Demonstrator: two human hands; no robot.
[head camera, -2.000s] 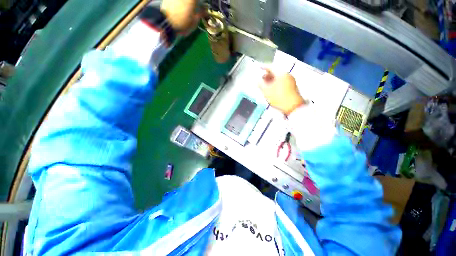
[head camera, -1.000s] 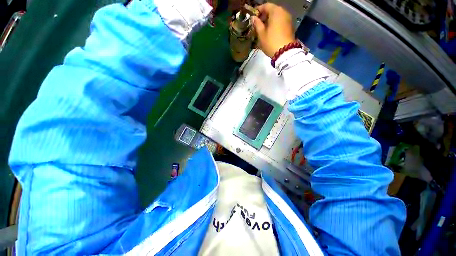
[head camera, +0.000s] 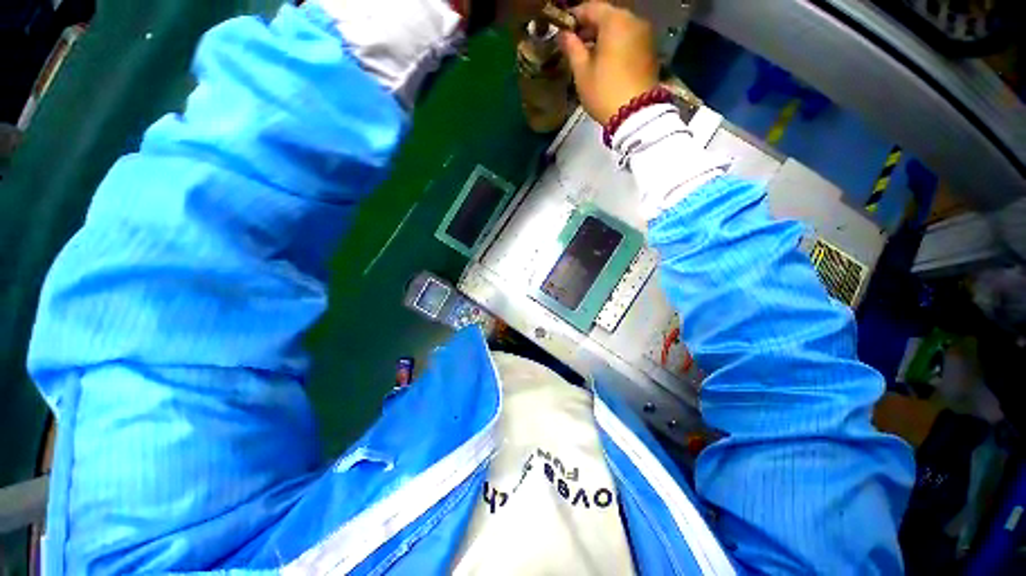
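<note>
My right hand (head camera: 615, 65) is at the top centre, with thumb and fingers closed on a small brass-coloured part (head camera: 558, 18). That part is at the upper end of a metal cylinder-like machine head (head camera: 545, 84), partly hidden by the hand and the picture's edge. My left arm reaches up to the top edge. Only its white cuff (head camera: 396, 43) shows, and the left hand is beyond the picture. What it holds cannot be seen.
A teal fixture (head camera: 585, 320) lies on the white machine bed (head camera: 518, 270). A second teal frame (head camera: 459, 240) and a grey handheld pendant (head camera: 431, 295) lie on the green surface. Red-orange tool handles (head camera: 673, 350) show beside my right sleeve. A yellow perforated grille (head camera: 838, 270) is at the right.
Since two seconds ago, my right hand has moved from over the bed up to the machine head and closed on the small part. My left hand has left the picture at the top.
</note>
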